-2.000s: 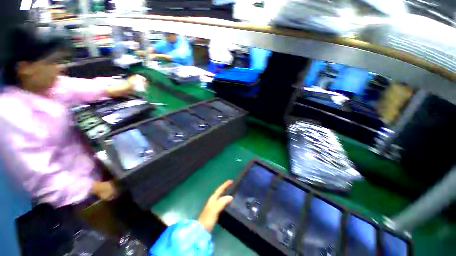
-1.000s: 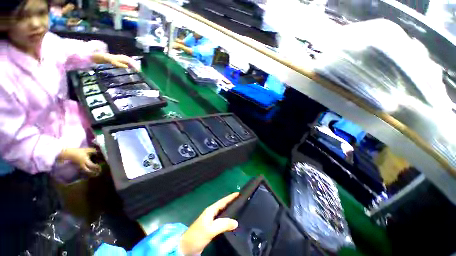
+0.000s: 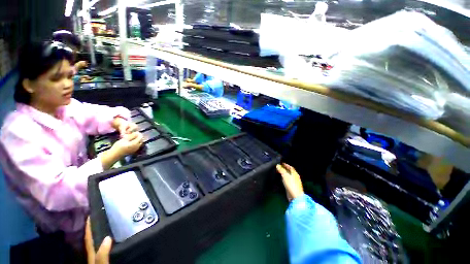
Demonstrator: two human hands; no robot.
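A tall stack of black foam trays (image 3: 170,234) stands in front of me, slanting from lower left to upper right. Its top tray holds a silver-white phone back cover (image 3: 126,206) at the near left and several dark back covers (image 3: 172,184), each with lens rings in one corner. My left hand (image 3: 98,248) grips the near left end; only part of the hand shows at the lower edge. My right hand (image 3: 290,180), in a blue sleeve, is pressed against the far right end. The stack's underside is hidden.
A person in a pink smock (image 3: 51,154) stands close behind the left end, by another tray (image 3: 158,145). A shiny bag stack (image 3: 366,224) lies at right. An overhead shelf (image 3: 309,87) crosses above the green bench (image 3: 247,237).
My left hand has left the separate tray, now out of view, and is at the stack's left end. My right hand has come into view at its right end. The stack appears nearer. The neighbour's hands have come together.
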